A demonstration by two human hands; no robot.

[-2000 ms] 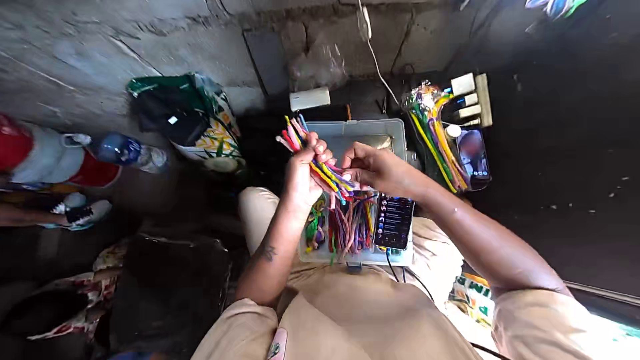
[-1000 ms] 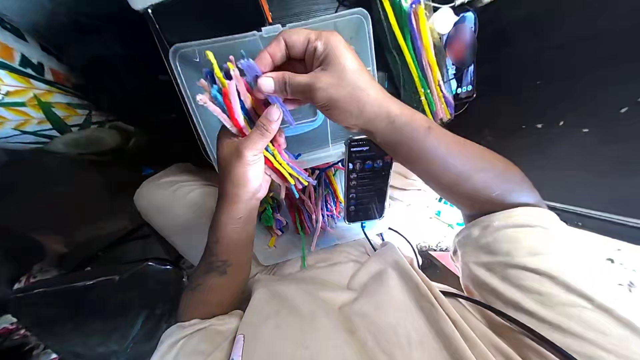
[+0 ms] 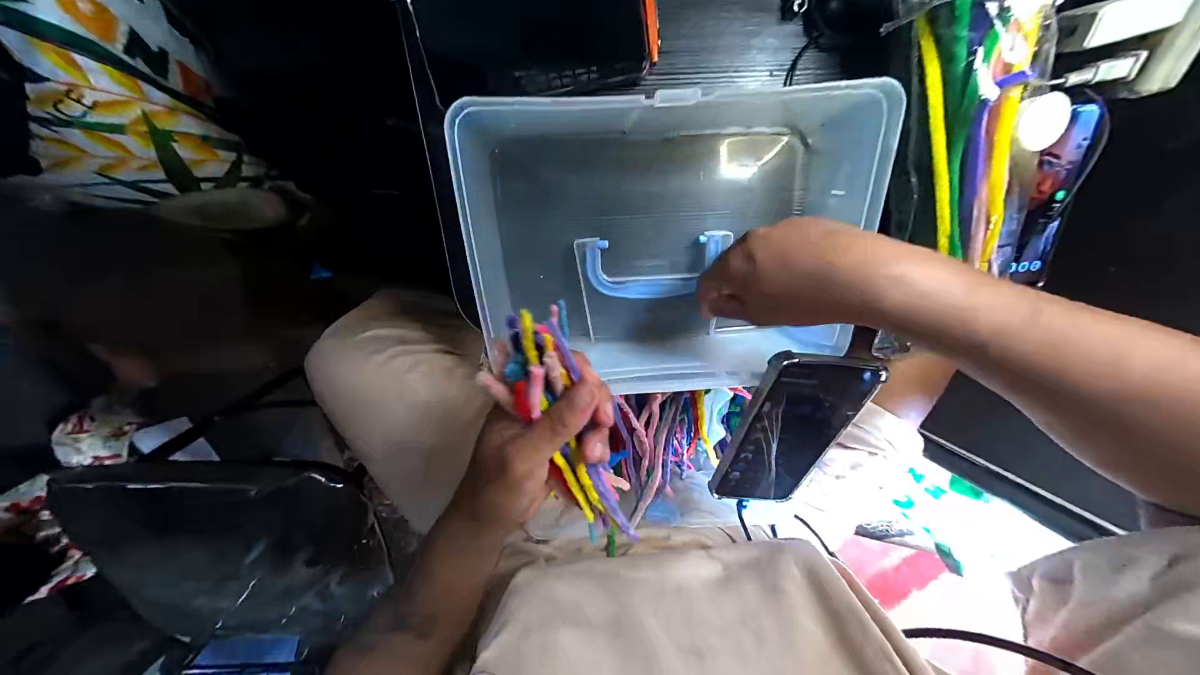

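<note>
My left hand point(image 3: 548, 436) grips a bundle of multicoloured fuzzy pipe cleaners point(image 3: 574, 478), held upright at a slant near the lower left of a clear plastic box lid point(image 3: 525, 122). Over the lid's right half, beside its blue handle point(image 3: 642, 286), is my right hand point(image 3: 759, 272); it is blurred with fingers bent down, and whether it holds anything is hidden. More fuzzy stems point(image 3: 656, 441) lie below the lid's near edge. A dark smartphone point(image 3: 797, 427) with a cable plugged in leans to their right.
Bagged long fuzzy stems point(image 3: 956, 131) lie at the upper right beside a second phone point(image 3: 1059, 197) and white blocks point(image 3: 1116, 28). A black device with an orange edge point(image 3: 650, 33) stands behind the lid. A patterned bag point(image 3: 122, 103) is at upper left, a black bag point(image 3: 216, 553) at lower left.
My right hand has left the bundle and moved right, over the lid's handle. My left hand still holds the bundle, now lower. The phone on the lap is tilted and its screen has gone dark.
</note>
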